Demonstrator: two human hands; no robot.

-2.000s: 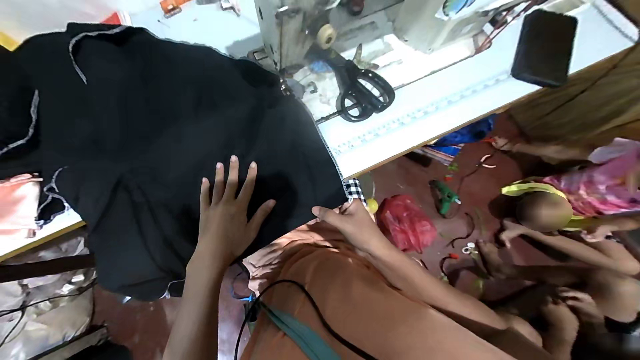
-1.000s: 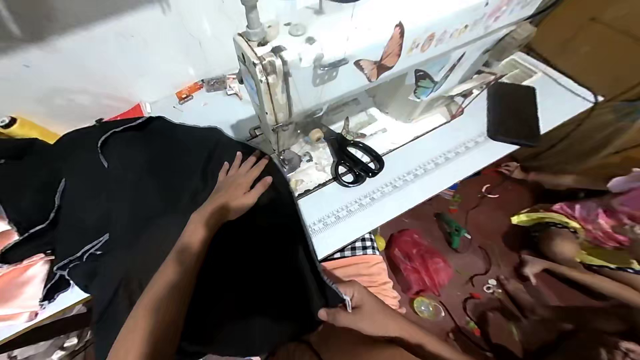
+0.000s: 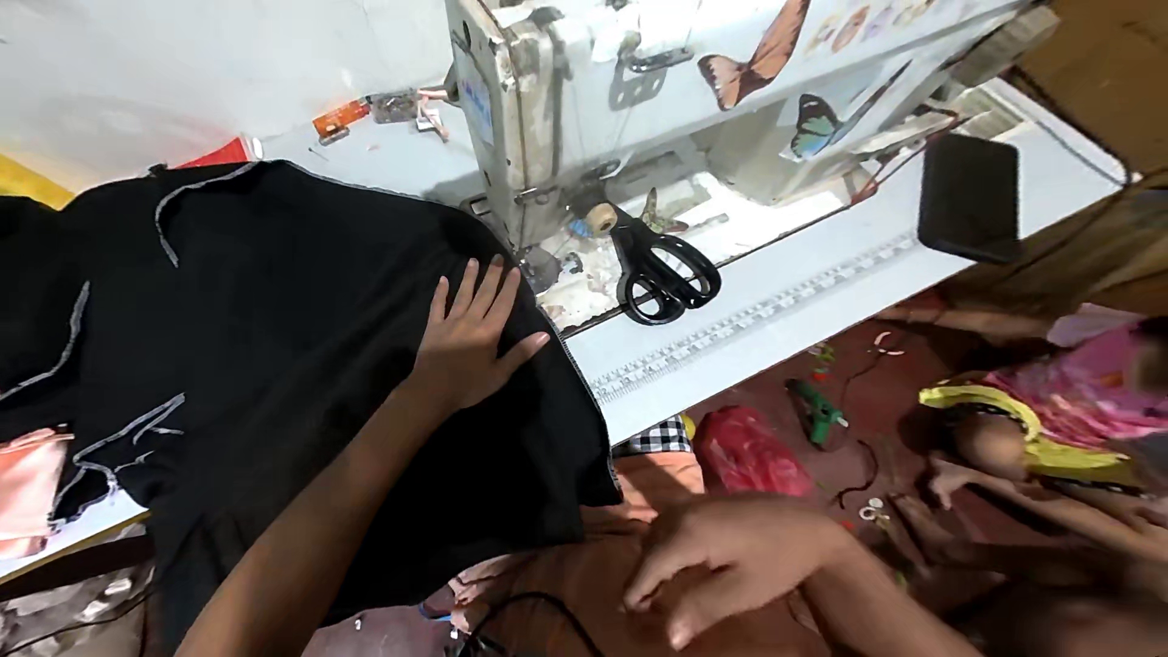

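Note:
Black fabric with pale overlocked edges (image 3: 301,301) drapes over the left of the sewing table and hangs off its front. My left hand (image 3: 474,338) lies flat on it, fingers spread, close to the needle end of the white sewing machine (image 3: 584,100). Off the fabric, over my lap, my right hand (image 3: 739,557) is blurred, its fingers half curled and nothing seen in them. Black-handled scissors (image 3: 666,274) rest at the machine's bed, blades partly hidden behind a small wooden-looking knob.
A measuring tape strip (image 3: 757,315) runs along the table's front edge toward a dark phone (image 3: 969,196). On the floor are a red plastic bag (image 3: 748,452) and a green glue gun (image 3: 815,412). Other people sit at the right. Orange and red items stand behind the fabric.
My right hand has let go of the fabric's near edge and moved away from it. My left hand, lower on the cloth two seconds ago, is now up by the machine.

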